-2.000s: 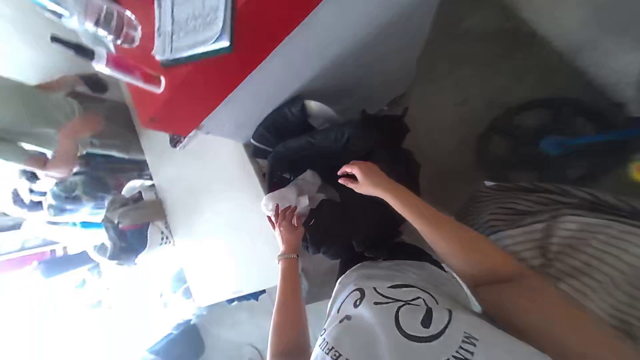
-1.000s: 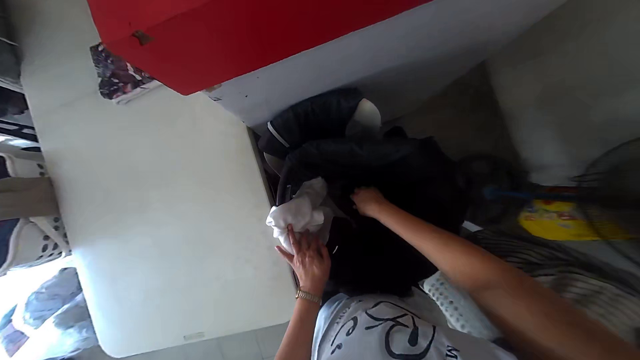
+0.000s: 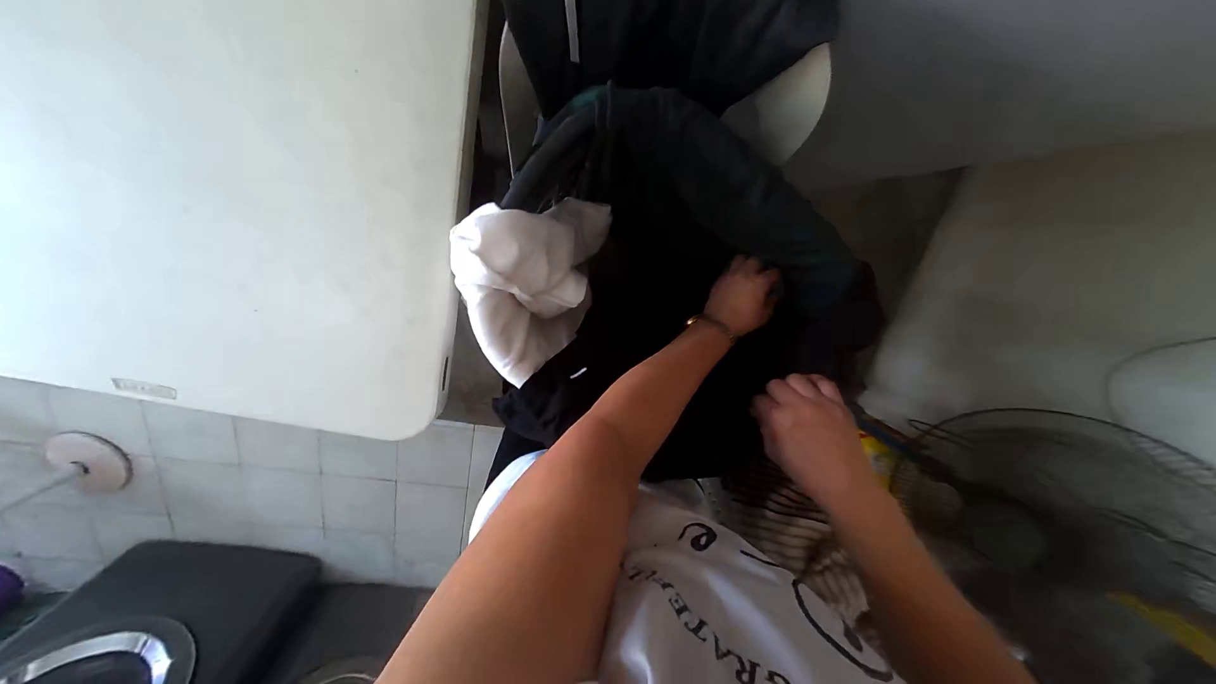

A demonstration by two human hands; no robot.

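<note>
A basket or tub heaped with dark clothes stands in front of me, its rim draped in dark cloth. My left hand reaches across into the heap, its fingers curled on dark fabric near the far right side. Lower and nearer to me, my right hand has its fingers bent against the dark cloth at the right edge; whether it grips is unclear. A crumpled white cloth hangs over the left rim, touched by neither hand.
A white table is at the left. Behind the basket, a white chair bears dark garments. A wire-guarded fan stands at the right, near striped fabric. A black padded seat lies at the lower left.
My left hand has left the white cloth and moved right, into the dark clothes. My right hand has moved nearer to me, to the heap's right edge. The view has turned considerably.
</note>
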